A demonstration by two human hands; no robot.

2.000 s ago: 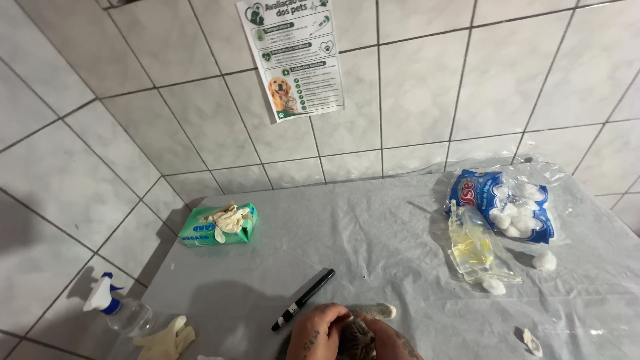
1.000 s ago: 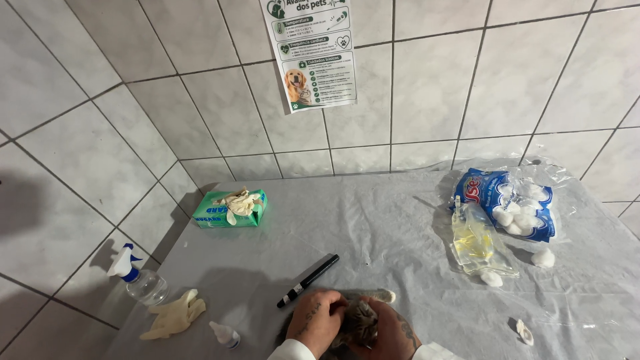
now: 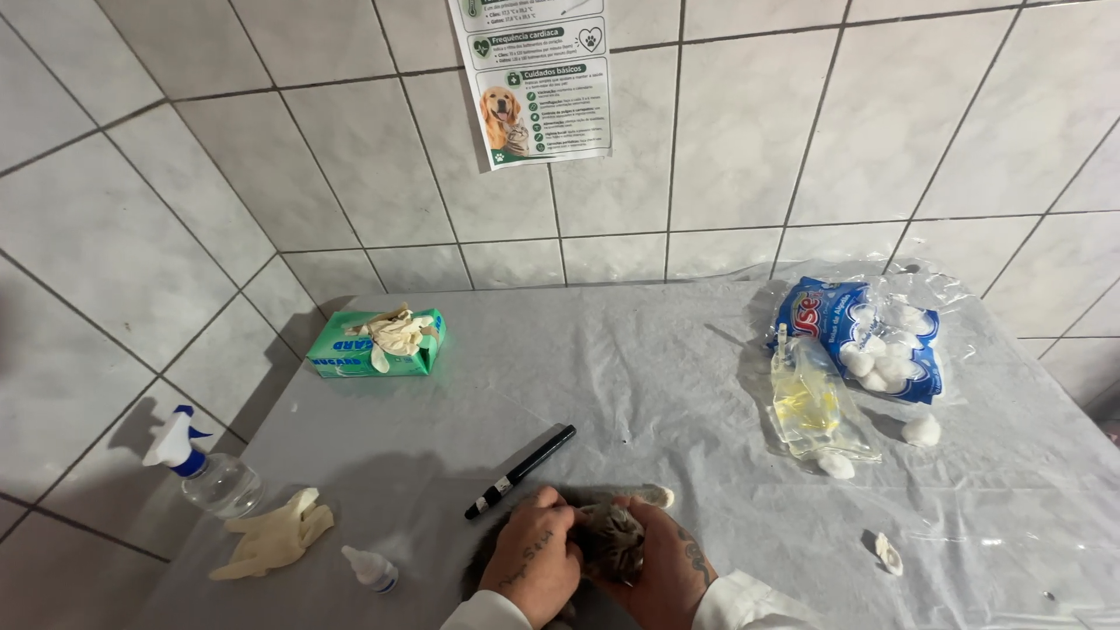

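A small tabby cat (image 3: pixel 612 535) lies on the grey sheet at the bottom middle, its head between my two hands. My left hand (image 3: pixel 535 553) grips the fur behind the head, thumb and fingers pinched together. My right hand (image 3: pixel 665 564) cups the other side of the head, fingers at the ear. One pale-tipped paw (image 3: pixel 658 497) stretches out beyond my right hand. Most of the body is hidden under my left hand and sleeve. Just beyond my left hand lies a black pen-like cylinder (image 3: pixel 521 472).
At left are a spray bottle (image 3: pixel 223 486), a latex glove (image 3: pixel 278 534), a small dropper bottle (image 3: pixel 371 569) and a green glove box (image 3: pixel 376 343). At right lie a cotton ball bag (image 3: pixel 875 341), a clear pouch with yellow liquid (image 3: pixel 809 402) and loose cotton balls (image 3: pixel 921 430). Tiled walls stand behind and left.
The view has shifted, showing more of the table's near side and the dropper bottle. Both hands remain at the cat's head, with more of the head visible between them than two seconds ago.
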